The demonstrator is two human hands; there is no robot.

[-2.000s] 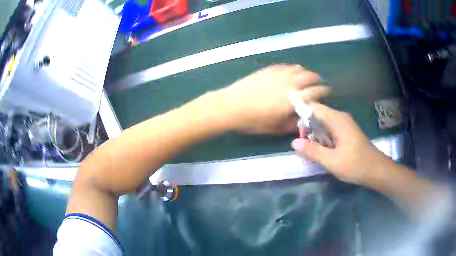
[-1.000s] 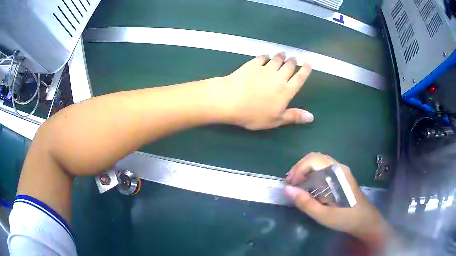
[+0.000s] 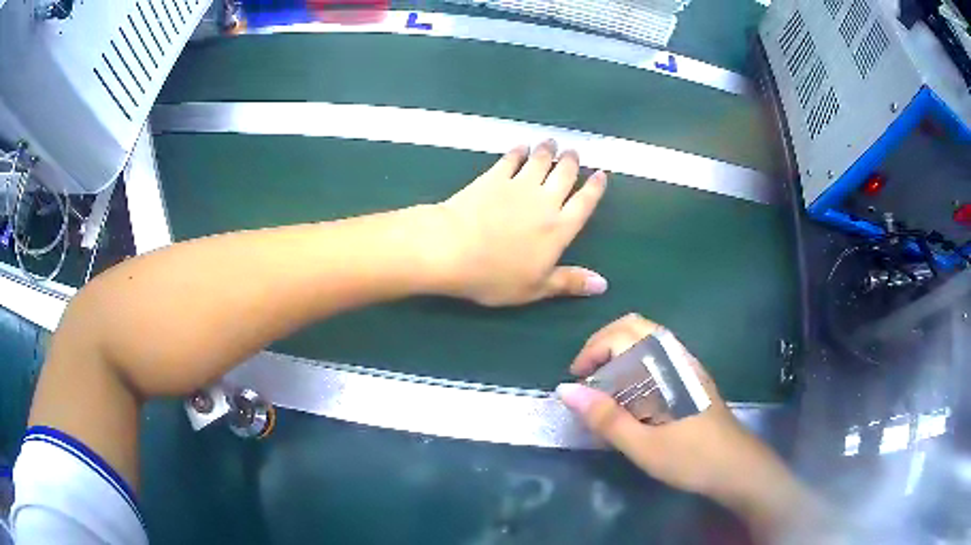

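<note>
My left hand (image 3: 522,229) lies palm down on the green mat, fingers spread, its fingertips at the edge of the middle metal strip. It holds nothing that shows. My right hand (image 3: 660,431) grips a small silver-grey metal block (image 3: 658,385) between thumb and fingers, above the near metal strip. Thin rods show on the block's face, and its right side is bright. My fingers and palm hide part of the block.
Metal strips (image 3: 426,126) cross the green mat. A bracket and round knob (image 3: 251,413) sit at the near left. A white vented machine (image 3: 96,80) stands at left, a blue-edged control box (image 3: 852,96) at right. A small metal piece (image 3: 787,361) lies at the mat's right edge.
My left hand has gone from beside my right hand to flat on the mat. My right hand still holds metal, now with the block's rods visible. The camera view has turned and shifted.
</note>
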